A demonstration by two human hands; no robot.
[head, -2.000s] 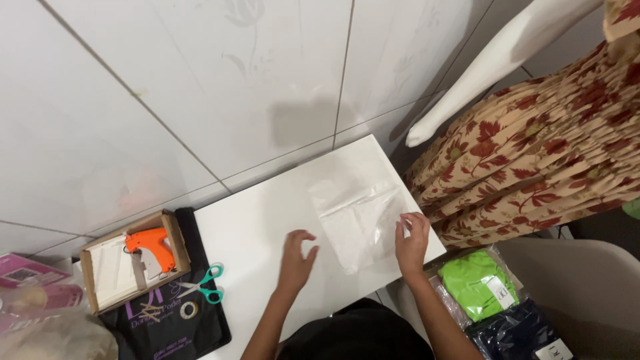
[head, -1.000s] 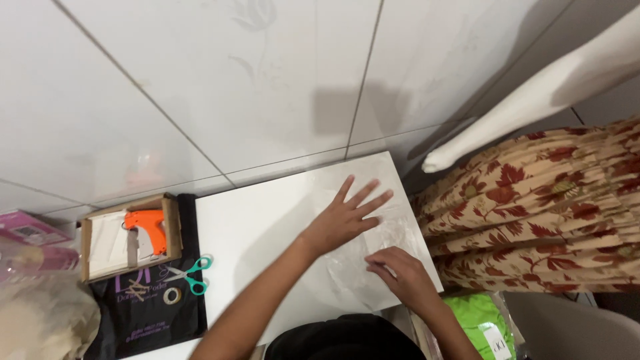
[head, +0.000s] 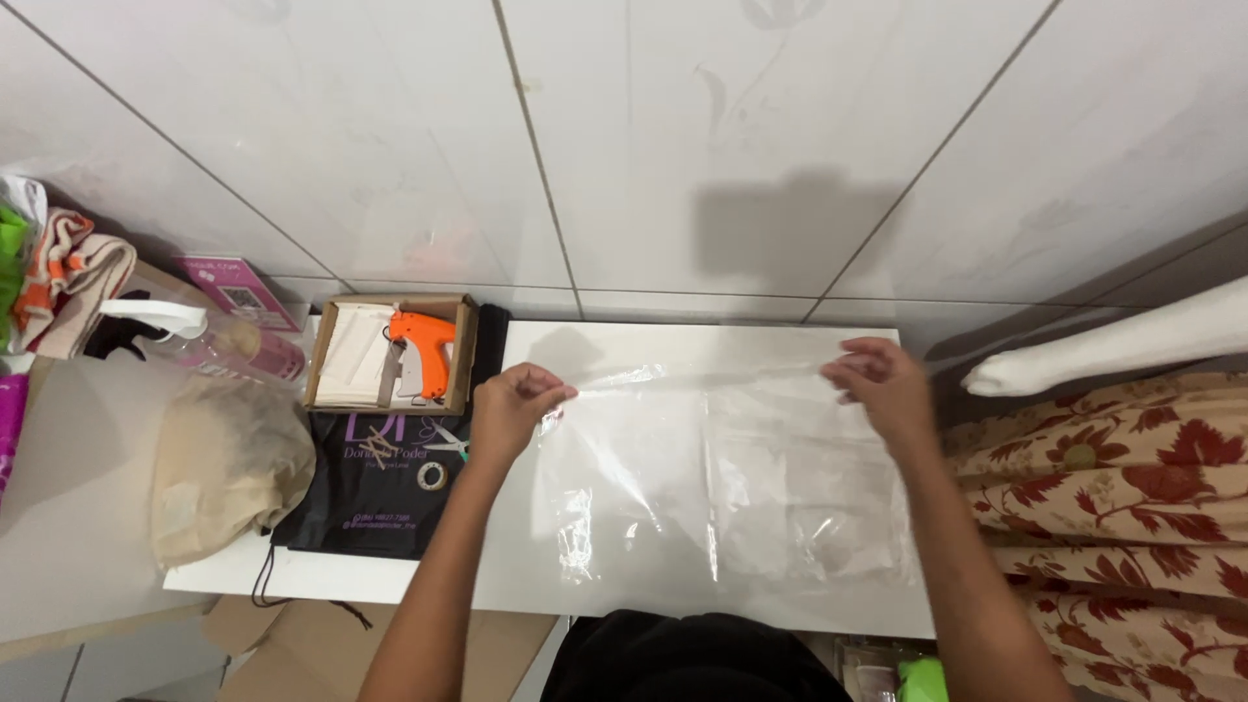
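Note:
A clear plastic bag (head: 634, 468) lies spread over the right part of the white tabletop (head: 702, 609), its surface creased and shiny. My left hand (head: 517, 405) pinches the bag's upper left corner between thumb and fingers. At the upper right of the bag is my right hand (head: 873, 380), slightly blurred, with its fingers curled; whether it grips the film cannot be told. Left of my left hand, an orange tagging gun (head: 425, 353) lies in a cardboard box (head: 468, 356) with white tags.
A black drawstring bag (head: 331, 507) holds a roll of tape (head: 431, 476) and partly hidden scissors (head: 448, 444). Further left are a spray bottle (head: 224, 341) and a beige cloth bundle (head: 229, 468). A mannequin arm (head: 1102, 341) and floral fabric (head: 1121, 487) border the right side.
The clear plastic now lies spread wider across the table. My hands, close together a second ago, have moved apart to its two upper corners. The view has shifted left.

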